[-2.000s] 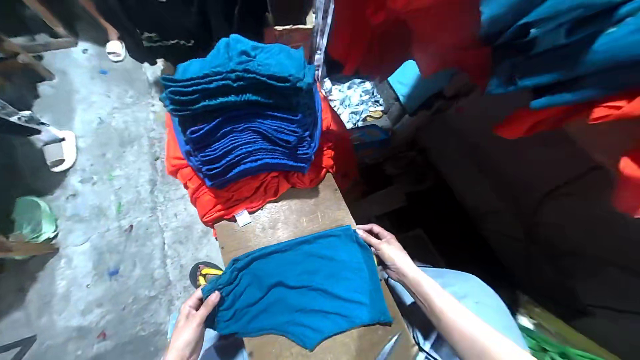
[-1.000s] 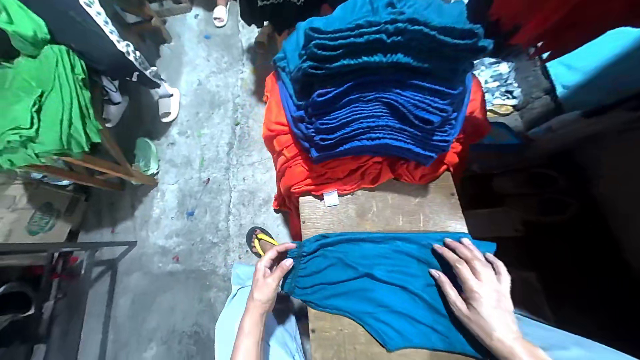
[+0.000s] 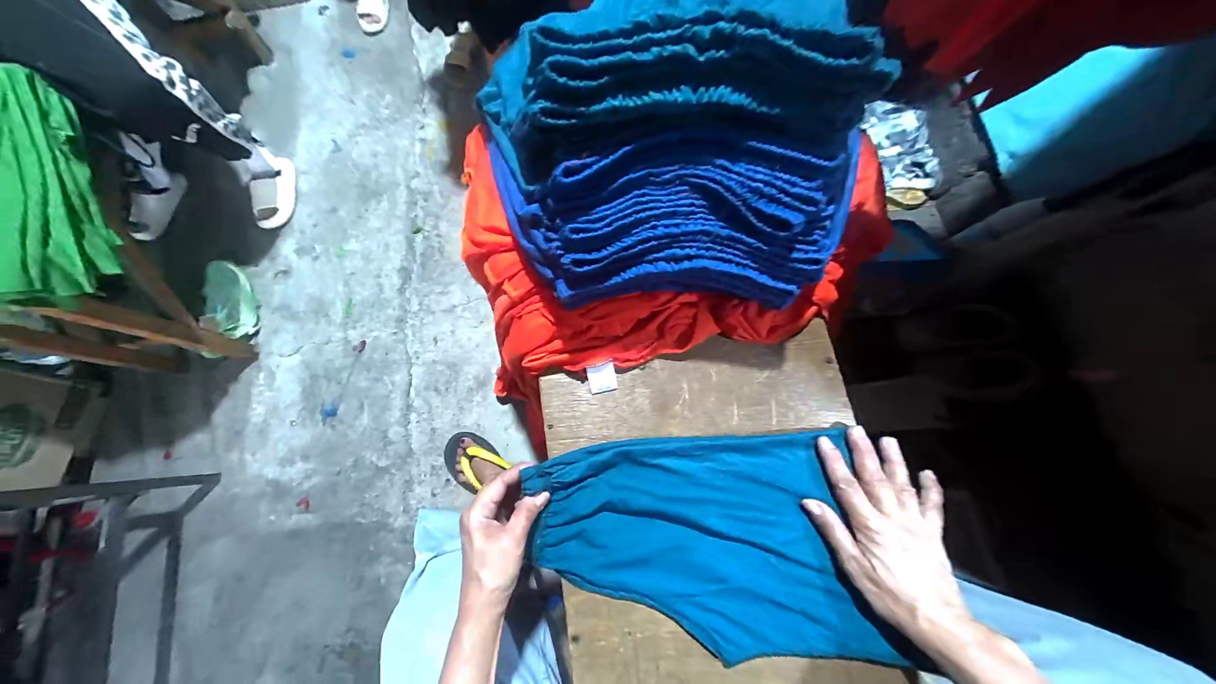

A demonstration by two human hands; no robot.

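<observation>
A teal cloth garment with a gathered, elastic-looking end lies folded flat across a wooden bench. My left hand pinches that gathered end between thumb and fingers at the bench's left edge. Fingers spread, my right hand rests flat on the garment's wider right end and holds nothing. Beyond it stands a stack of folded garments, teal ones on top of blue ones. Under the stack lies bunched orange-red cloth, with a small white tag at its front edge.
Left of the bench is a concrete floor, with a yellow-strapped flip-flop on a foot. Green cloth hangs over a wooden frame at far left. Another person's white slide sandal and a metal frame are also at left.
Two seconds ago my right hand held the garment's upper right corner; now it lies flat on the cloth. My left hand has shifted to the gathered end's upper part. The view has moved.
</observation>
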